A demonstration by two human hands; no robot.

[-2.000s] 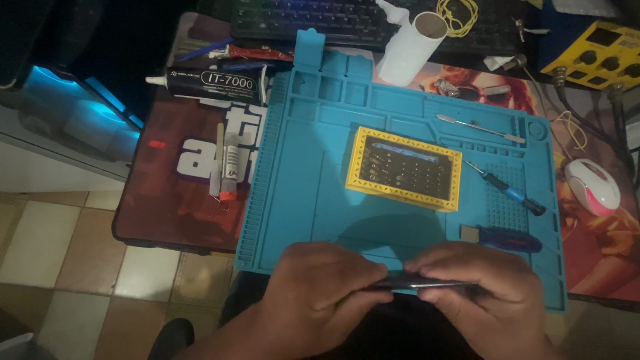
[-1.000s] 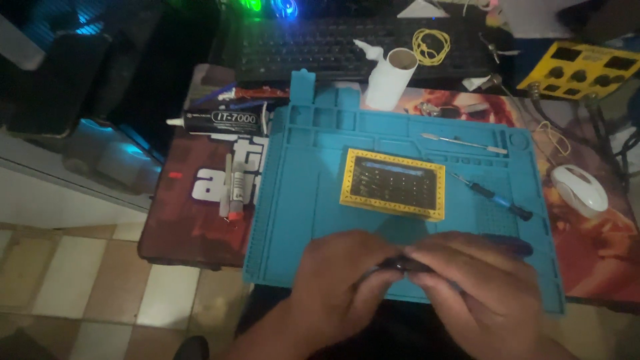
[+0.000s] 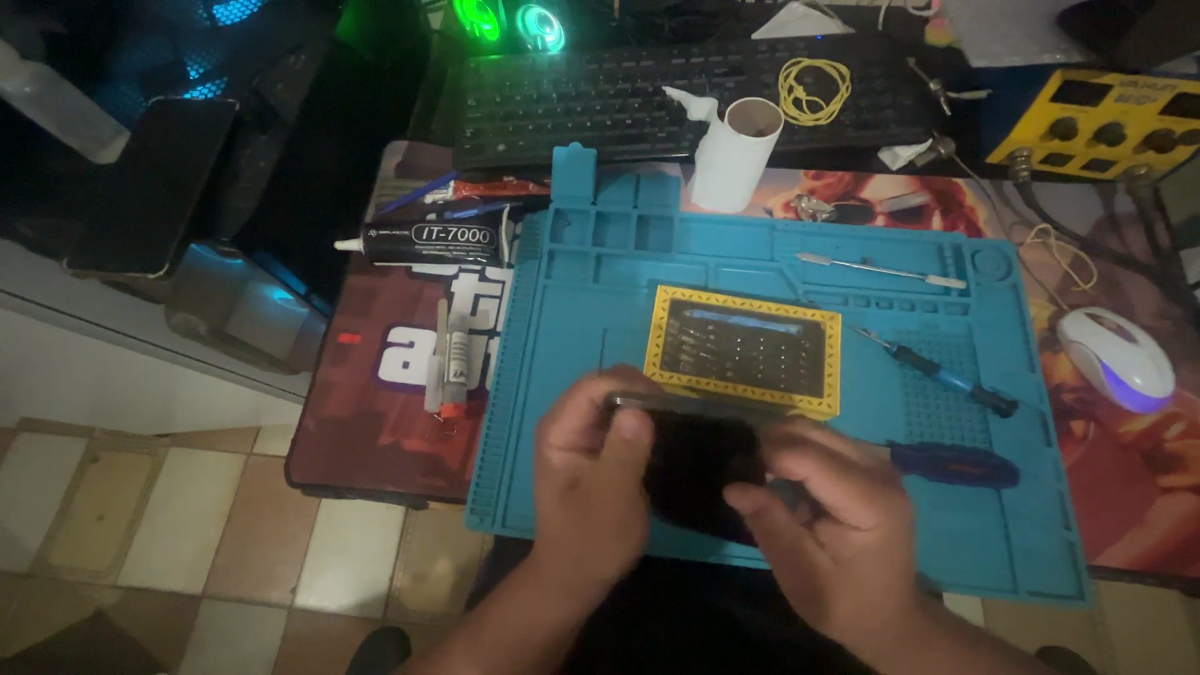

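A dark, flat device that looks like a smartphone [image 3: 703,464] is held between my hands above the near edge of a teal silicone repair mat [image 3: 572,347]. My left hand [image 3: 595,459] grips its left end, thumb on the dark face. At the right side my right hand [image 3: 839,511] pinches it with thumb and fingers. Just beyond lies a yellow-framed screwdriver bit set [image 3: 745,347]. To its right rest a blue and black precision screwdriver [image 3: 947,377] and a tool with a dark blue handle [image 3: 956,465]. A metal spudger [image 3: 881,270] lies farther back.
Left of the mat are a black adhesive tube [image 3: 436,242] and a syringe [image 3: 457,361]. Behind stand a cardboard roll wrapped in white paper [image 3: 736,159] and a keyboard [image 3: 600,103]. A white mouse [image 3: 1116,356] and a yellow bench instrument [image 3: 1106,122] are at right.
The dark device, seen nearly edge-on two seconds ago, is now tilted so that its broad dark face shows. My hands are farther apart than one second ago.
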